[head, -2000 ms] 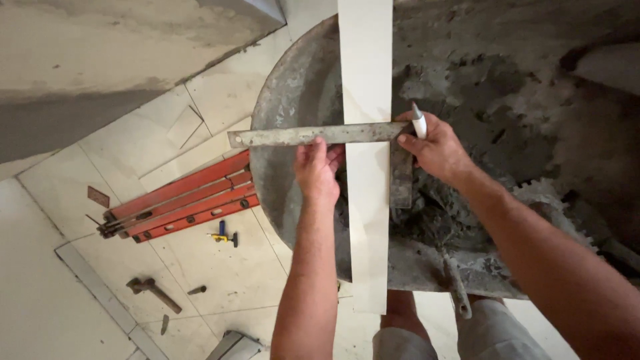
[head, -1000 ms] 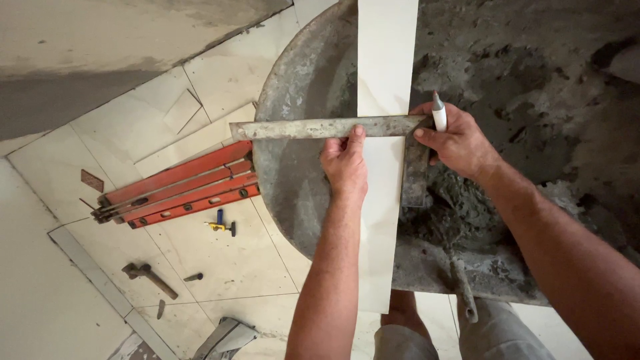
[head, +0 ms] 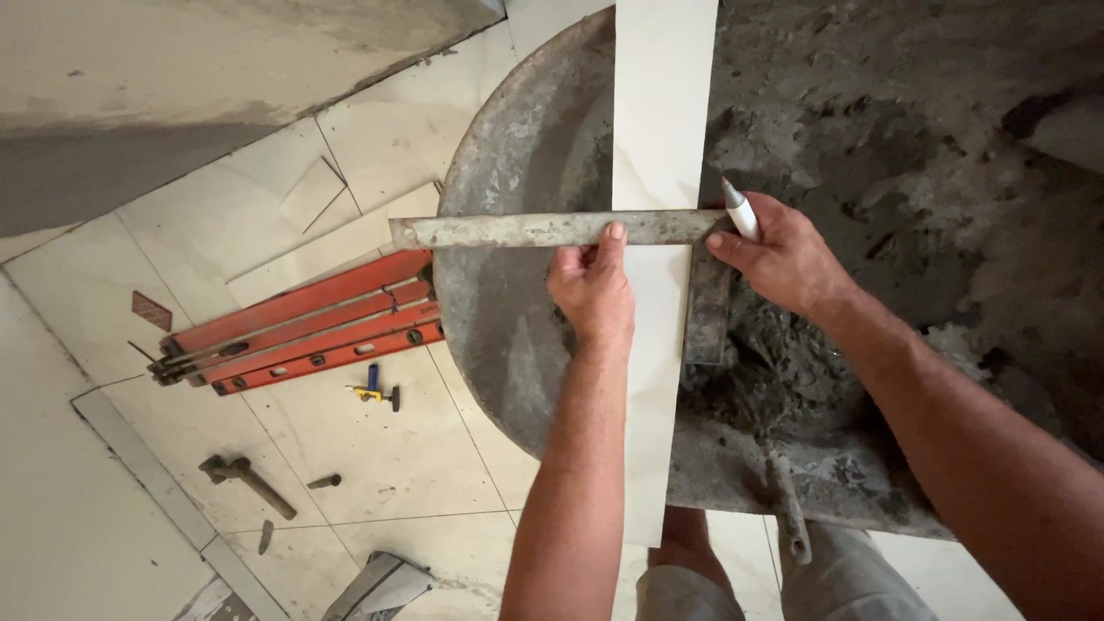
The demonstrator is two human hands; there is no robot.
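Note:
A metal try square (head: 492,230) lies with its blade across a long white tile strip (head: 662,103), its darker stock (head: 707,319) along the strip's right edge. My left hand (head: 599,289) pinches the blade, thumb on top, fingers beneath. At the corner of the square, my right hand (head: 780,250) grips it and also holds a white marker (head: 740,211), tip pointing up and away. The strip rests across a large mortar tub (head: 517,138) whose floor carries wet grey mortar (head: 793,379).
Orange spirit levels (head: 319,332) lie on the tiled floor left of the tub. Nearby are a blue and yellow clamp-like tool (head: 373,390), a hammer (head: 250,487), and a grey bag-like item (head: 379,586). A trowel handle (head: 787,500) overhangs the tub's near rim.
Both hands remain on the square across the strip. Between the first two frames, my left hand moved a little toward the right along with the view; no other plain change.

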